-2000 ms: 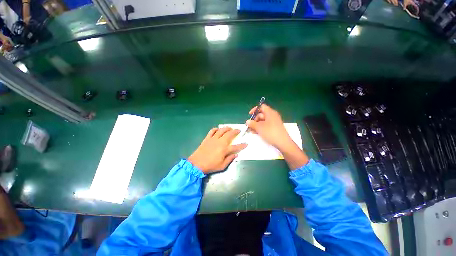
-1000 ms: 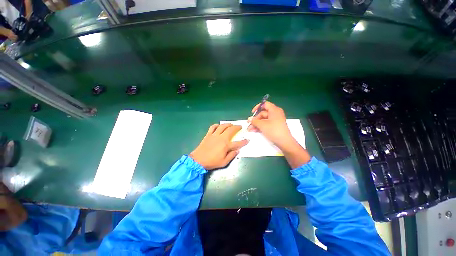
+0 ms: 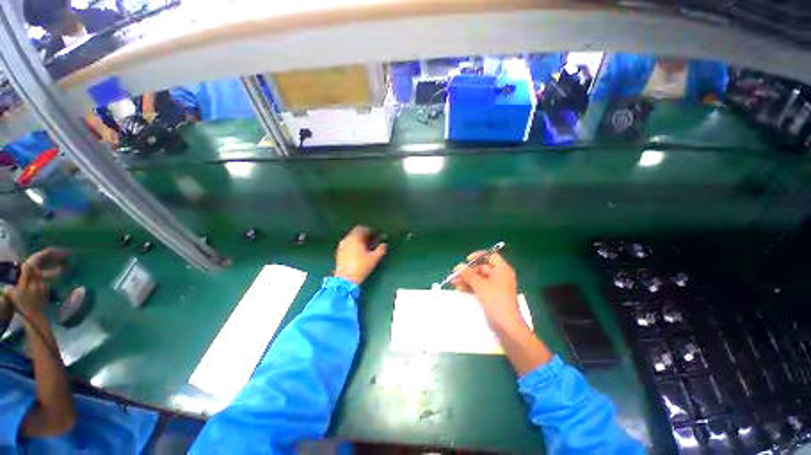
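My left hand [image 3: 358, 258] is stretched forward over the bench, with a small black module [image 3: 377, 240] at its fingertips, blurred. My right hand [image 3: 487, 280] holds a slim tweezers-like tool [image 3: 485, 256] like a pen. A tiny pale piece [image 3: 437, 286] shows at the tool's tip, over the top edge of a white label sheet [image 3: 449, 322]. The left hand is off this sheet. A second long white sheet [image 3: 249, 331] lies slanted at left.
Small black modules [image 3: 301, 237] stand in a row at left. A dark flat rectangle [image 3: 580, 324] and a black blister tray [image 3: 662, 333] with modules lie at right. A clear bag [image 3: 134, 283], a metal post [image 3: 133, 191] and a neighbour's hands [image 3: 34, 280] are at left.
My left hand has left the sheet and reached forward to a small black module. My right hand has drawn the tool back to the sheet's top edge. The view has tilted up.
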